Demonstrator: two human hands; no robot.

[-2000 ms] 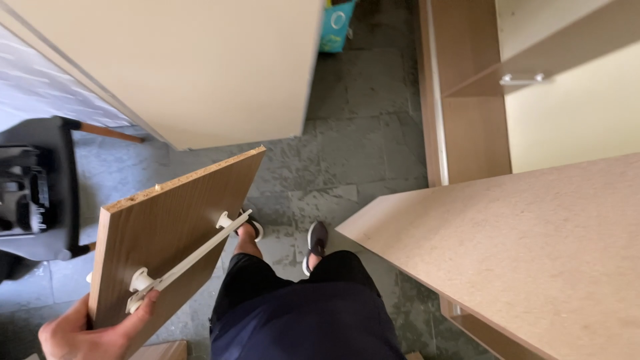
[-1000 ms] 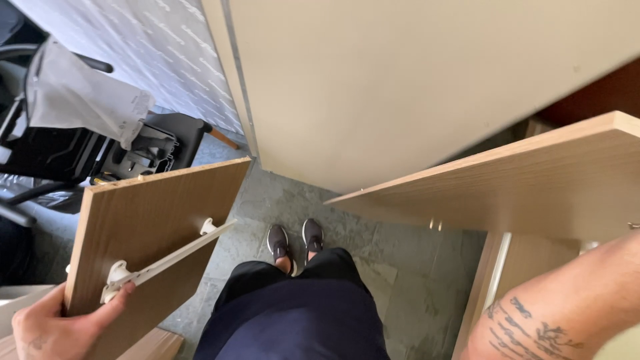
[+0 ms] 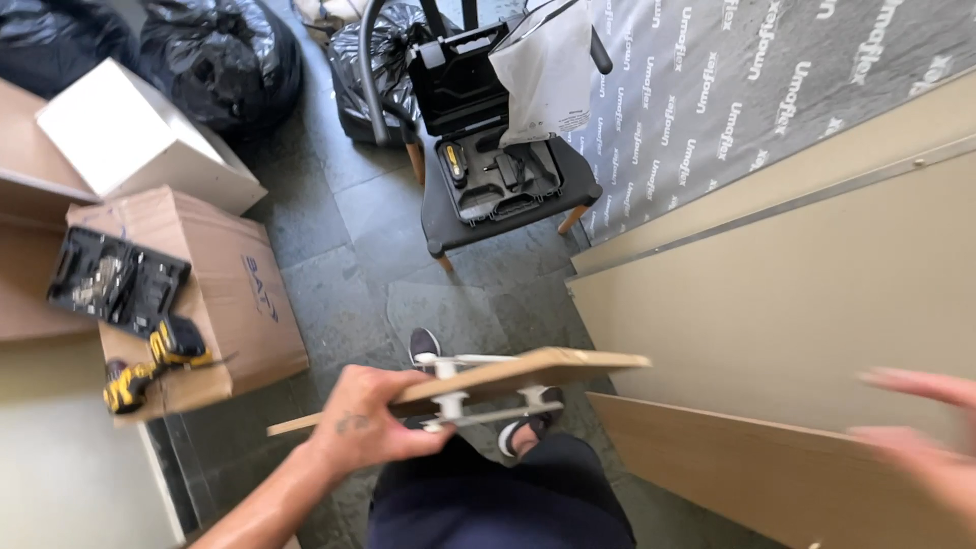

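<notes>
My left hand [image 3: 374, 423] grips the end of a wood-grain board [image 3: 526, 374], seen nearly edge-on in front of my legs. White plastic fittings [image 3: 450, 404] and thin white rails sit on both faces of this board, and my thumb lies by one fitting. At the right edge my right hand [image 3: 923, 427] is blurred, its fingers apart and holding nothing. Below it a larger wood-grain panel [image 3: 709, 465] leans by a big beige panel [image 3: 801, 305].
A black chair [image 3: 488, 236] bears an open tool case [image 3: 496, 183] and a white bag [image 3: 549, 76]. At left, a cardboard box [image 3: 252, 305] carries a yellow-black cordless drill [image 3: 152, 362] and an open bit case [image 3: 114, 278]. Black refuse bags [image 3: 221, 61] and a white cabinet box [image 3: 130, 137] stand behind.
The view has swung left, bringing the cardboard box and drill into sight. The board in my left hand has turned nearly edge-on. My right hand now shows with its fingers apart.
</notes>
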